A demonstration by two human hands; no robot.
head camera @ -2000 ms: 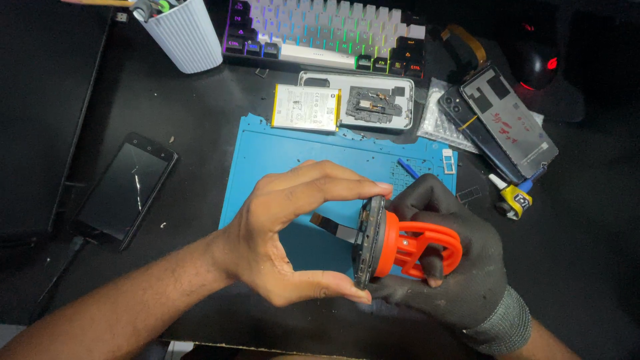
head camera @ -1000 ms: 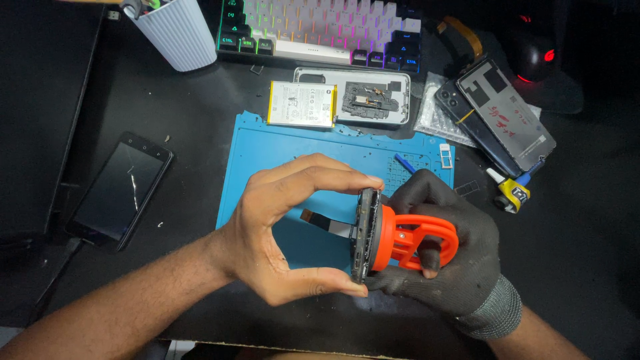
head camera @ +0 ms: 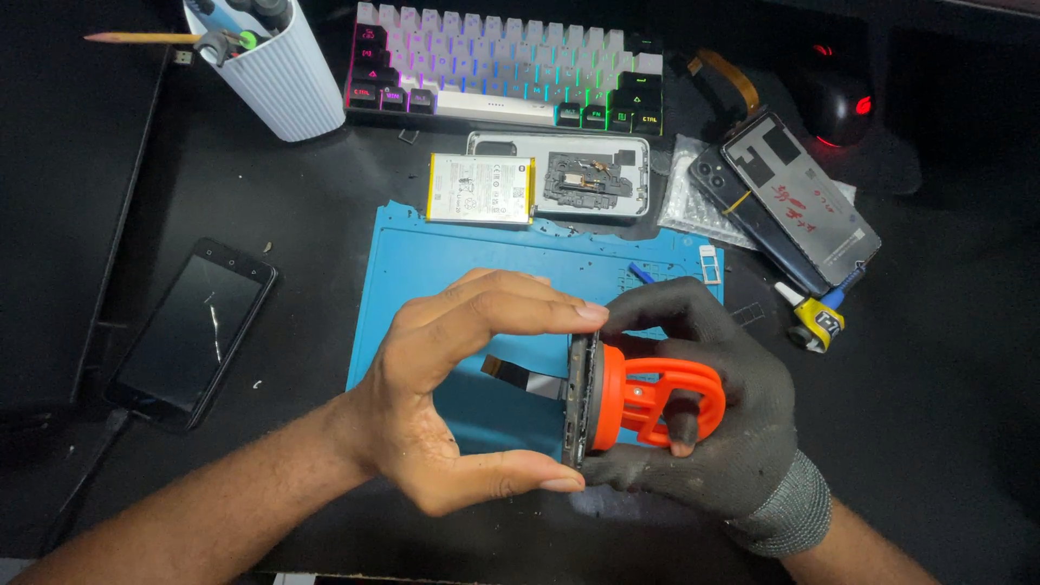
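My bare left hand (head camera: 455, 390) grips a smartphone frame (head camera: 577, 402) by its two ends, fingers on the far end and thumb on the near one. The frame stands edge-on to the camera, and a flex cable (head camera: 524, 379) sticks out from its left face. On its right face sits an orange suction cup (head camera: 611, 398) with a looped handle. My right hand (head camera: 723, 414), in a dark grey glove, holds that handle, with a finger through the loop whose bare tip shows. Both hands are above a blue repair mat (head camera: 390, 276).
Behind the mat lie a phone battery (head camera: 481, 188), a grey phone housing (head camera: 561, 140) and a lit keyboard (head camera: 496, 106). Phone parts (head camera: 800, 203), a glue tube (head camera: 819, 323) and a mouse (head camera: 837, 97) are at right; a cracked phone (head camera: 191, 333) and a pen cup (head camera: 284, 77) are at left.
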